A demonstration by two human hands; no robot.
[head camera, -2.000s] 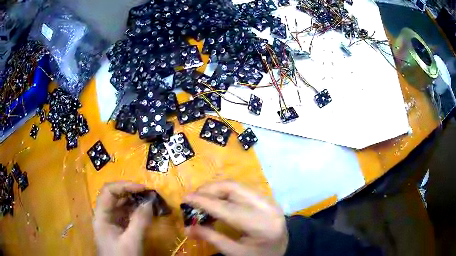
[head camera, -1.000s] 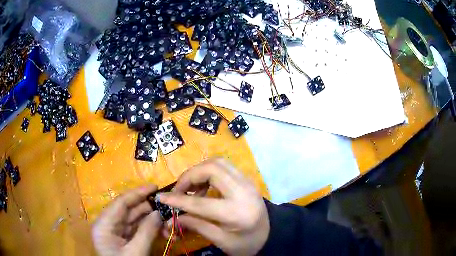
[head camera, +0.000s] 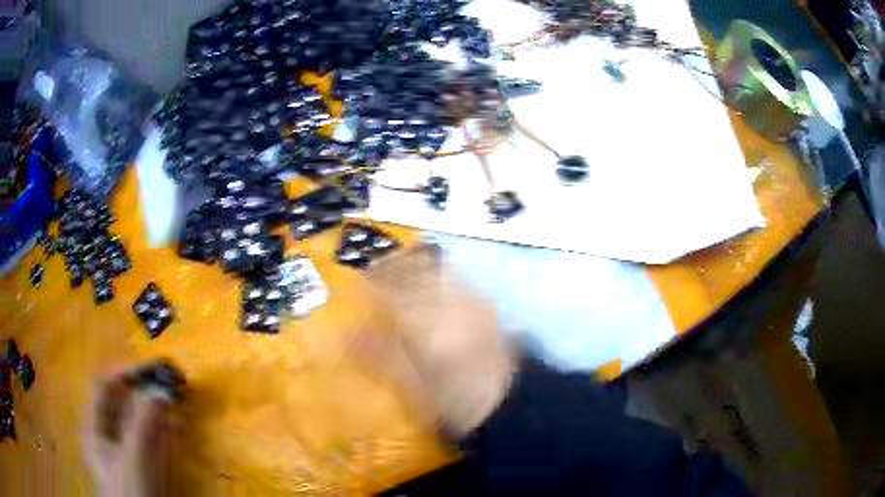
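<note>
My left hand (head camera: 131, 427) is at the lower left, its fingers around a dark board (head camera: 158, 377). My right hand (head camera: 451, 340) is strongly blurred below the white sheet; whether it holds anything cannot be told. A black LED board (head camera: 364, 245) lies just above and left of it. A black board (head camera: 260, 303) lies beside a white-faced board (head camera: 305, 284). Another LED board (head camera: 153, 310) lies alone to the left. Small wired boards lie on the white sheet (head camera: 660, 175), among them one with its leads running up (head camera: 505, 204).
A large heap of LED boards (head camera: 228, 107) fills the upper left and middle. A cluster of small black boards (head camera: 87, 243) lies by the blue bin (head camera: 34, 189) and a clear plastic bag (head camera: 82, 112). A tape roll (head camera: 767, 73) stands at the upper right.
My hands have moved apart: the left down and left with a dark board, the right up toward the sheet's lower edge. The small wired board there no longer shows. The view has shifted.
</note>
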